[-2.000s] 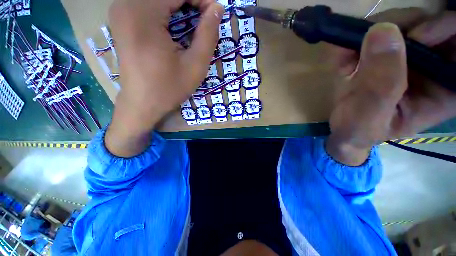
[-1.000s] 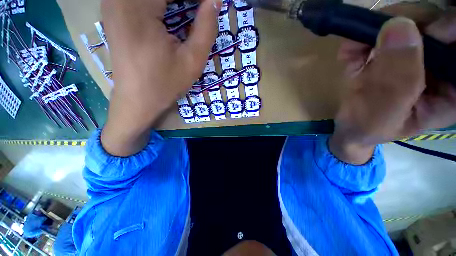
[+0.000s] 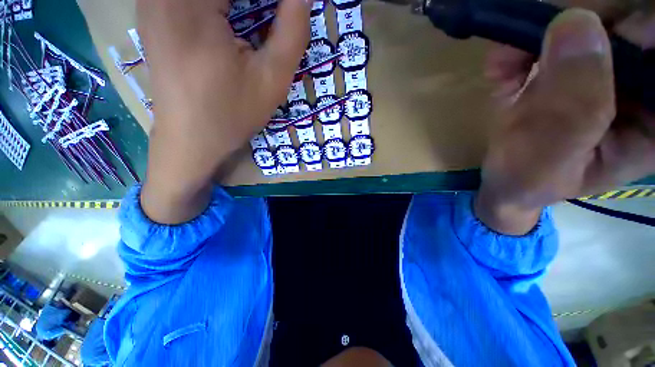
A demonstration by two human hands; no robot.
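Note:
My left hand [image 3: 208,79] is over the upper left of the LED boards [image 3: 324,111], its fingertips at the top edge of the picture. Whether they pinch a wire cannot be told. Dark red and black lead wires [image 3: 316,112] lie slantwise across the boards, and more show beneath the left hand. My right hand [image 3: 556,122] holds the soldering iron [image 3: 495,25] by its black handle, metal tip pointing left towards the top of the boards. The tip's end is blurred at the top edge. The boards are white strips with dark-ringed round spots, side by side.
Brown cardboard [image 3: 424,115] lies under the boards. Narrow strip boards [image 3: 136,64] are left of my left hand. A pile of wired strip pieces [image 3: 61,115] and a white slatted piece [image 3: 13,140] lie on the green surface [image 3: 21,180]. A black cord [image 3: 614,212] hangs at right.
The boards and pile sit slightly higher and further left in the picture. The iron has shifted up and right, and its tip is now nearer the top edge. Both hands keep their hold and pose.

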